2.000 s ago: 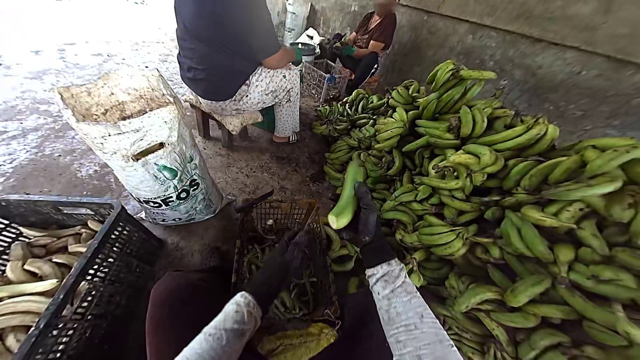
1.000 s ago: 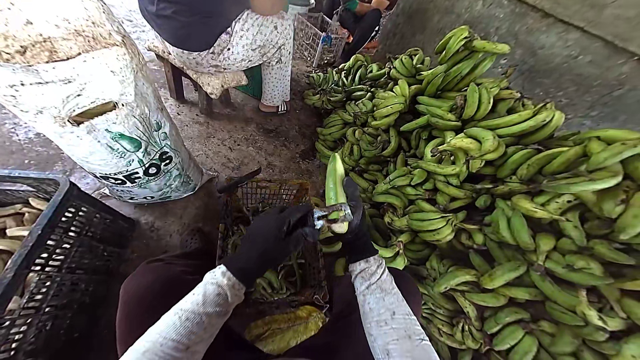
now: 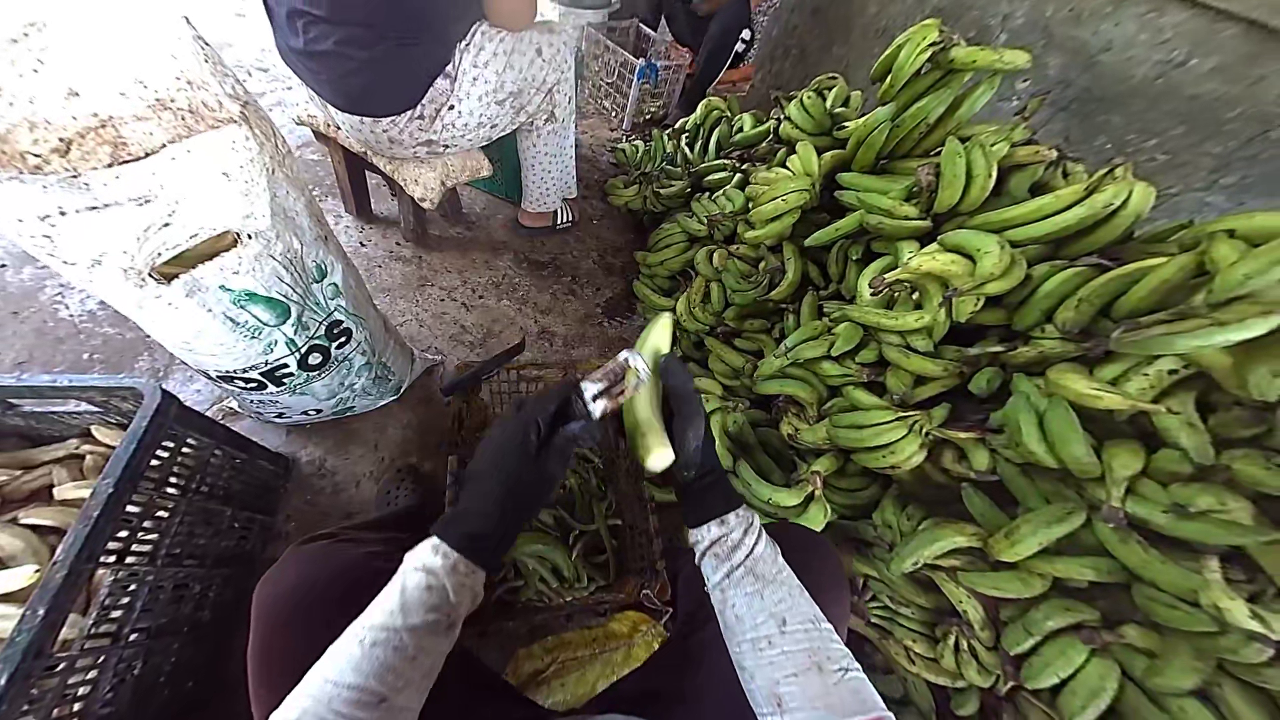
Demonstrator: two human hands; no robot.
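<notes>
My left hand [image 3: 520, 460], in a black glove, grips a metal peeling tool [image 3: 612, 384], its head against the upper side of a green plantain. The partly peeled plantain [image 3: 650, 400] stands nearly upright in my right hand [image 3: 693, 440], also black-gloved, its pale lower end showing. Beneath both hands, between my knees, a crate [image 3: 530, 375] holds strips of green peel [image 3: 560, 550]. A yellowish leaf or peel [image 3: 585, 662] lies at its near end.
A large heap of green plantains [image 3: 860, 330] rises on the right against a wall. On the left are a printed white sack [image 3: 290, 310] and a black crate [image 3: 150, 500] of peeled plantains [image 3: 40, 500]. Ahead, a person sits on a wooden stool [image 3: 350, 180]; another is near a wire-sided crate [image 3: 630, 85].
Two seconds ago my hands were apart, with the plantain in my right hand. The tool has since come against the plantain, where it is now.
</notes>
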